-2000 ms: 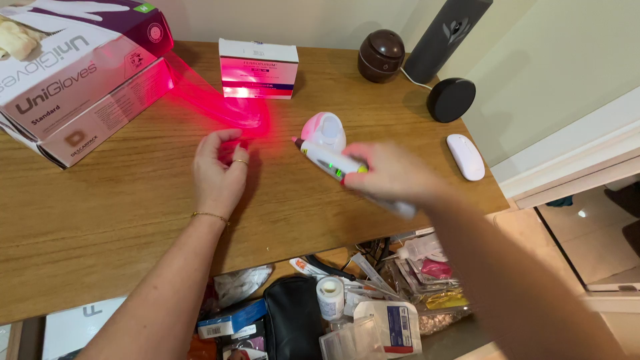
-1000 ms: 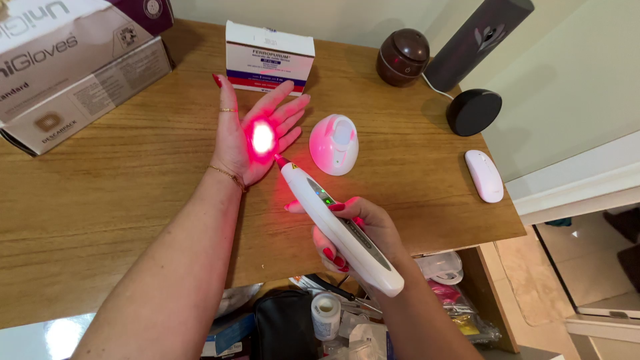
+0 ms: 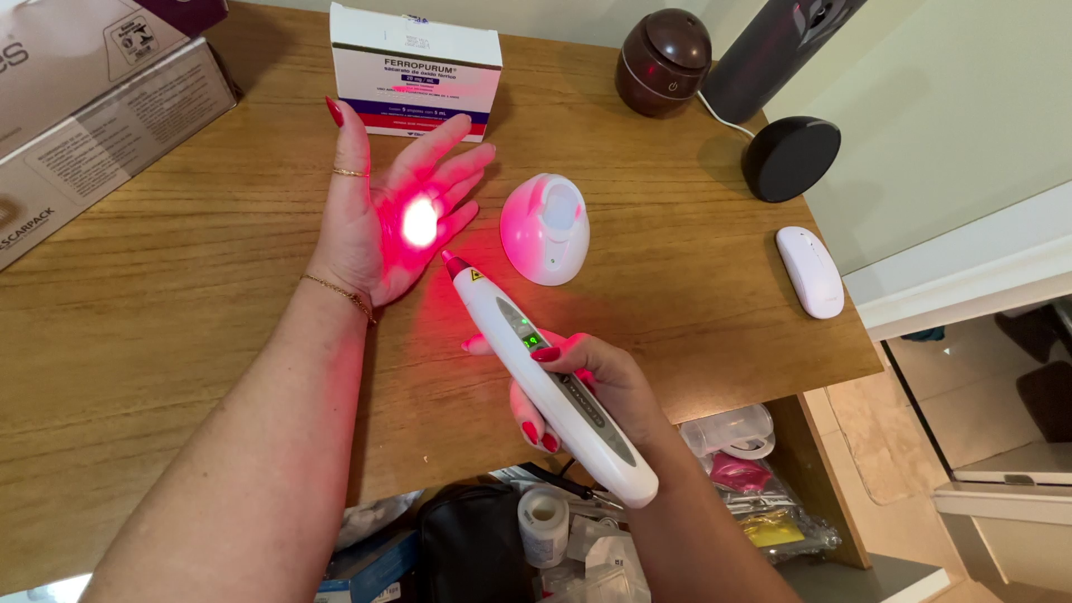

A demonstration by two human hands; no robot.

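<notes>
My left hand (image 3: 394, 209) is palm up above the wooden desk, fingers apart and holding nothing, with a bright spot of red light on its palm. My right hand (image 3: 578, 385) grips a white handheld laser pen (image 3: 553, 377) with a grey panel and lit green display. Its red tip points up and left at the left palm, a short distance from it. Right of the left fingers stands a white charging base (image 3: 544, 230), tinted pink by the light. Behind the fingers is a white medicine carton (image 3: 414, 71) with blue and red bands.
Glove boxes (image 3: 109, 126) sit at the left. Along the back right are a brown round diffuser (image 3: 664, 63), a dark cylinder (image 3: 779, 50), a black round speaker (image 3: 791, 159) and a white mouse (image 3: 810, 272). Below the desk's edge (image 3: 452, 469), an open drawer holds a pouch (image 3: 469, 536), a bottle (image 3: 544, 528) and packets.
Two seconds ago the laser pen lay across the white base's front and the left hand was palm down. The left palm has turned up, and the pen now shines on it.
</notes>
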